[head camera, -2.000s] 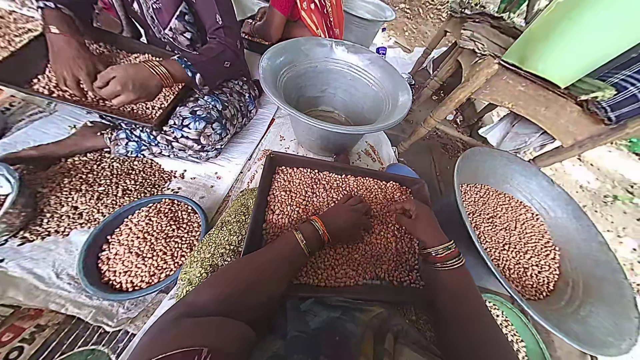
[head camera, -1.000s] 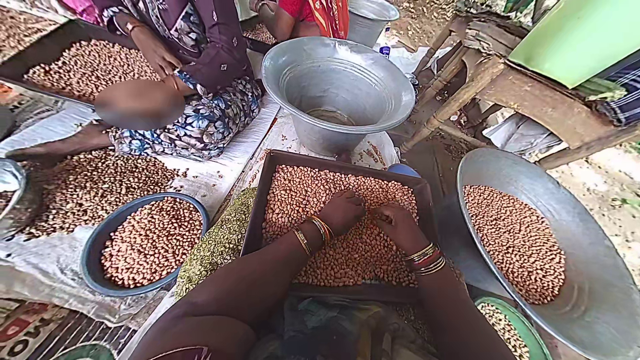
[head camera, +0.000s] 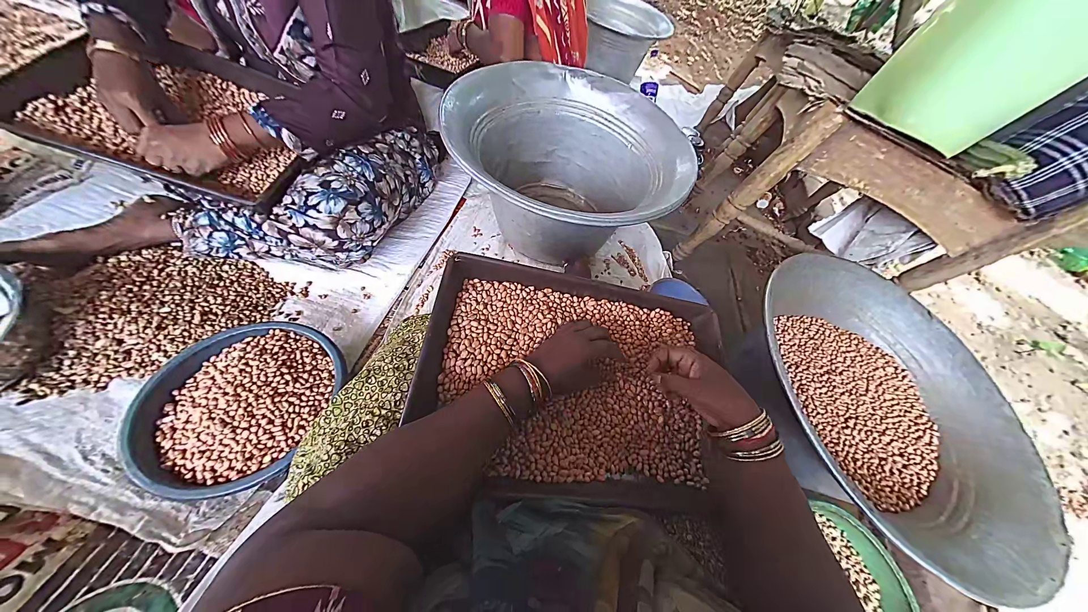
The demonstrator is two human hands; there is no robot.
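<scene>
A dark rectangular tray (head camera: 422, 357) lies before me, holding a wide layer of reddish-brown shelled nuts (head camera: 595, 442), likely peanuts. My left hand (head camera: 580, 355) rests on the nuts near the tray's middle, palm down with bent fingers; what lies under them is hidden. Just right of it, my right hand (head camera: 693, 382) is over the nuts, thumb and fingertips close together. Whether anything is pinched there is too small to tell. Both wrists wear bangles.
Behind the tray stands a deep metal basin (head camera: 569, 153). A wide metal pan (head camera: 977, 476) of nuts is at right, a blue-rimmed tub (head camera: 136, 416) of nuts at left. A person (head camera: 340, 127) works over another tray (head camera: 280, 191). A wooden frame (head camera: 918, 178) stands back right.
My hands, close together one second ago, are now apart, the right one farther right. The neighbouring person's hands have moved over the nuts in their tray.
</scene>
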